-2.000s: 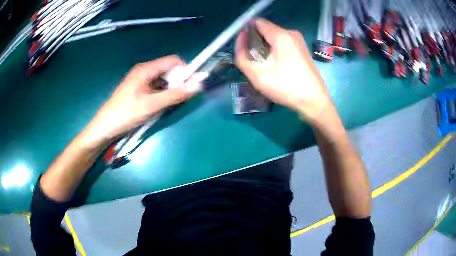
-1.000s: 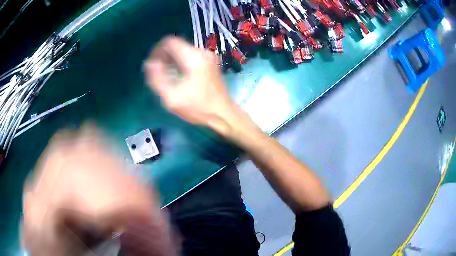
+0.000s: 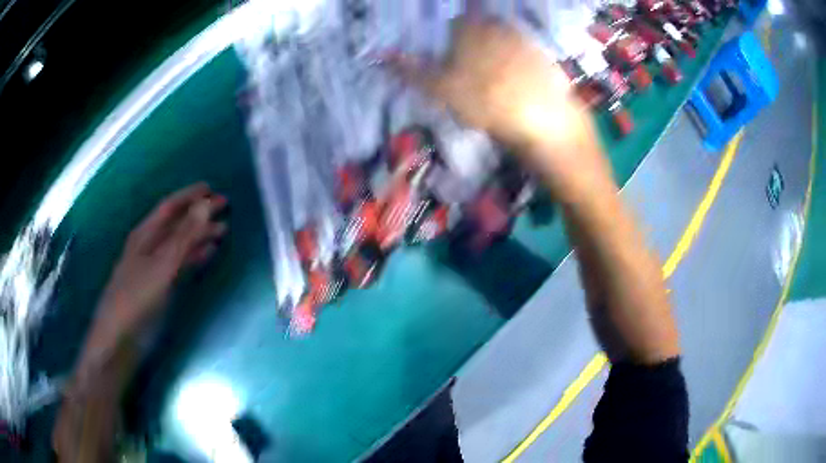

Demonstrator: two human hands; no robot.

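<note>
A large pile of white-sleeved cables with red connectors (image 3: 394, 212) lies on the green mat in front of me, blurred by motion. My right hand (image 3: 512, 90) is over the pile, its fingers among the white cables; blur hides whether it grips any. My left hand (image 3: 177, 235) is over the mat to the left of the pile, not touching it, with its fingers loosely bent and apart and nothing visible in it.
Another cable bundle (image 3: 18, 307) lies at the far left edge. A small dark object (image 3: 252, 436) is near the bottom beside a bright glare. A blue plastic stool (image 3: 735, 90) stands on the grey floor beyond the table edge, near yellow lines.
The view has turned toward the red-ended pile. My right hand has moved onto the pile. My left hand is now farther from the camera. The long white cable seen earlier between my hands is gone from them.
</note>
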